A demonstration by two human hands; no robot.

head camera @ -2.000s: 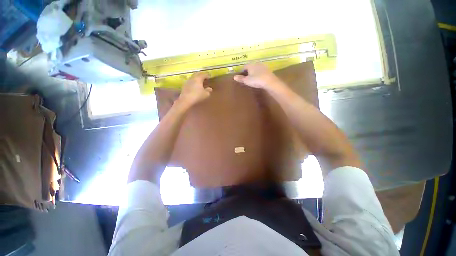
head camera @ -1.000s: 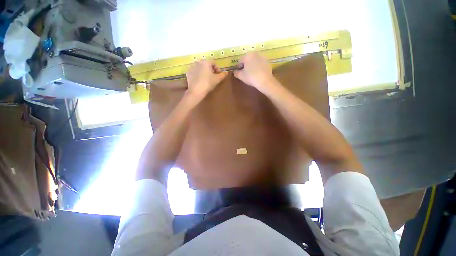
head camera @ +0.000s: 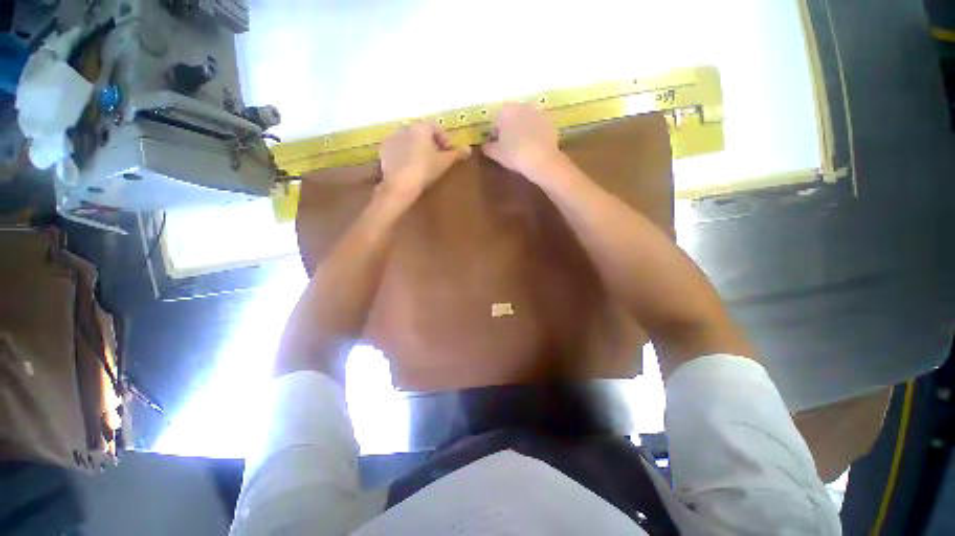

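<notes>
A large brown panel (head camera: 450, 262) lies in front of me, its top edge along a long yellow template (head camera: 597, 105). A small pale label (head camera: 503, 310) is on the panel. My left hand (head camera: 415, 159) grips the panel's top edge left of its middle, fingers curled at the template. My right hand (head camera: 522, 139) grips the same edge just to the right, close to my left hand. The fingers hide the part of the edge that they hold.
A grey-white sewing machine head (head camera: 173, 157) stands at the template's left end, with a crumpled white bag (head camera: 52, 105) on it. A brown panel stack (head camera: 42, 345) hangs at the left table edge. More brown sheets (head camera: 853, 429) lie low at the right.
Both hands first came closer together at the panel's top edge and are now still there, gripping. The template and machine sit farther left in view than two seconds ago, as the view has shifted.
</notes>
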